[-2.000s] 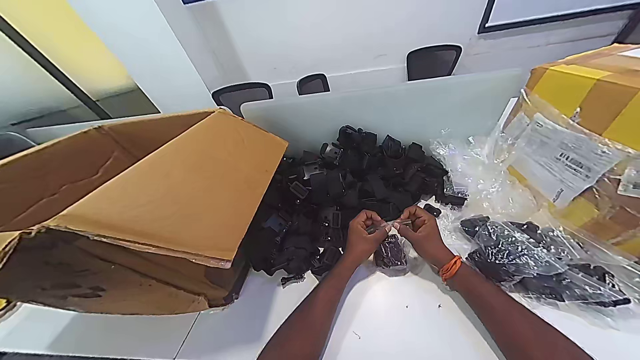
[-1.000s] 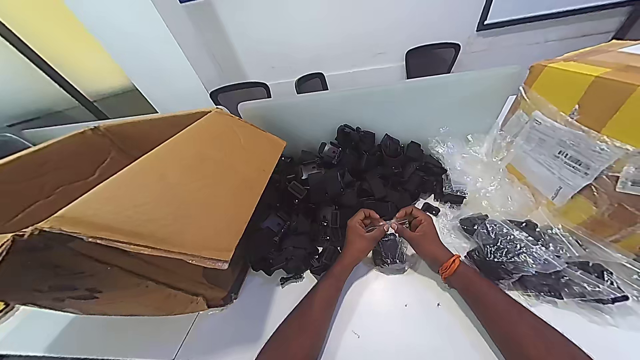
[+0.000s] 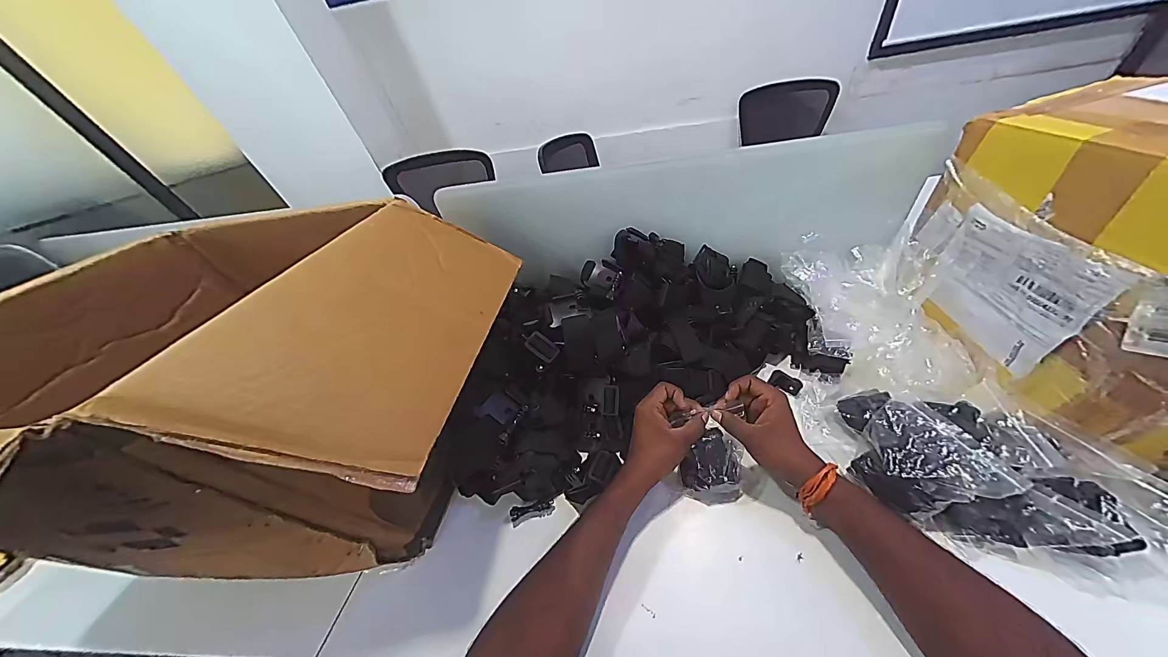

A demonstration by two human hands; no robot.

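Observation:
My left hand and my right hand meet above the white table, fingertips pinching the top edge of a small clear plastic bag. A black item sits inside the bag, which hangs or rests just below my fingers; whether its bottom touches the table I cannot tell. An orange cord circles my right wrist. Behind and left of my hands spreads a large pile of black straps with plastic buckles or mounts. Right of my right hand lie several clear bags holding black items.
An open cardboard box lies on its side at the left. A taped carton in plastic wrap stands at the right, beside crumpled clear plastic. A frosted divider runs behind the pile, with chairs beyond.

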